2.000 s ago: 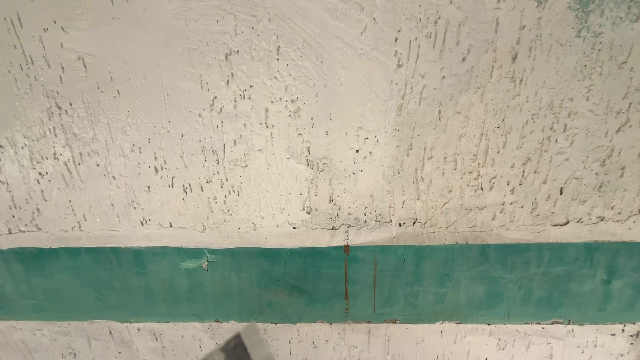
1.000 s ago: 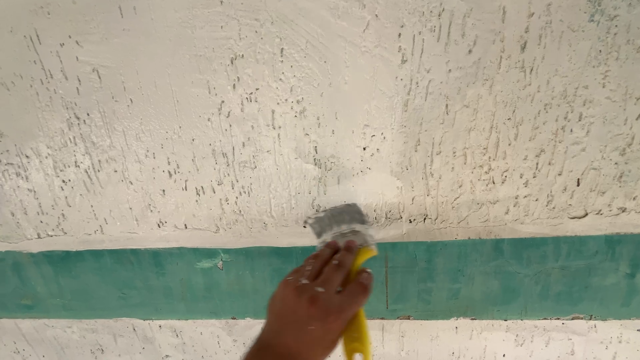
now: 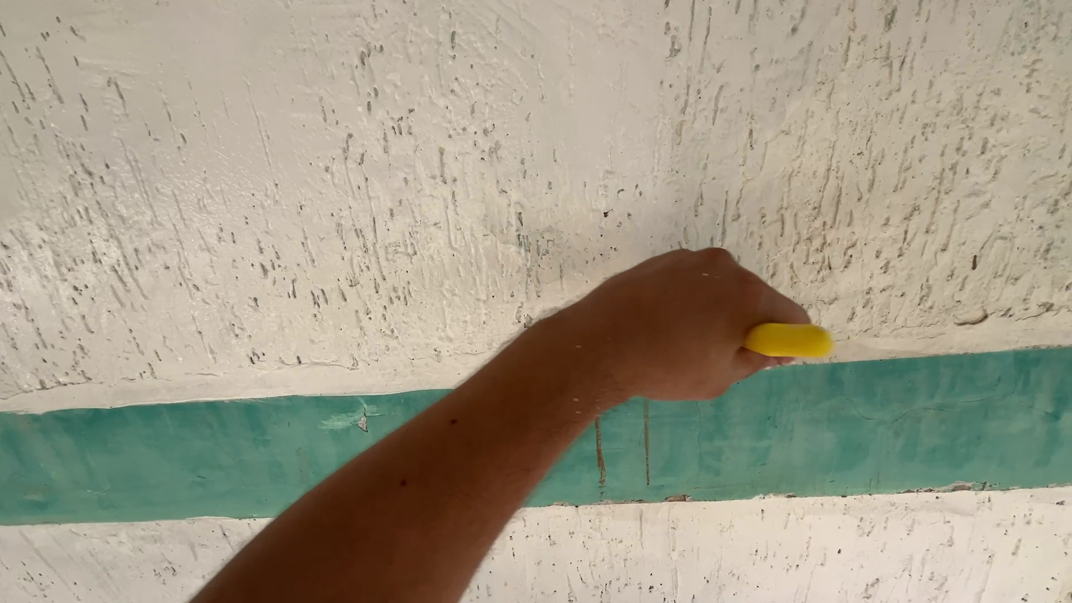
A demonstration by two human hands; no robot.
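My left hand (image 3: 687, 327) reaches in from the lower left, its forearm crossing a green painted band, and is closed on a putty knife with a yellow handle (image 3: 789, 340). The rounded handle end sticks out to the right of my fist. My hand hides the blade. Around the fist is a rough white plastered wall surface (image 3: 469, 167) with dark pits and grooves. The fist is over the lower edge of this white surface, where it meets the green band (image 3: 804, 427). My right hand is out of view.
The green band runs across the whole view, with two thin brown vertical streaks (image 3: 600, 456) below my wrist and a small chip (image 3: 363, 421) left of my forearm. Another pitted white surface (image 3: 712, 544) lies below it. The band's lower edge is chipped in places.
Two seconds ago only a dark, blurred blade edge showed at the bottom. One second ago my left hand held the putty knife with its blade visible; the hand has since moved right and turned.
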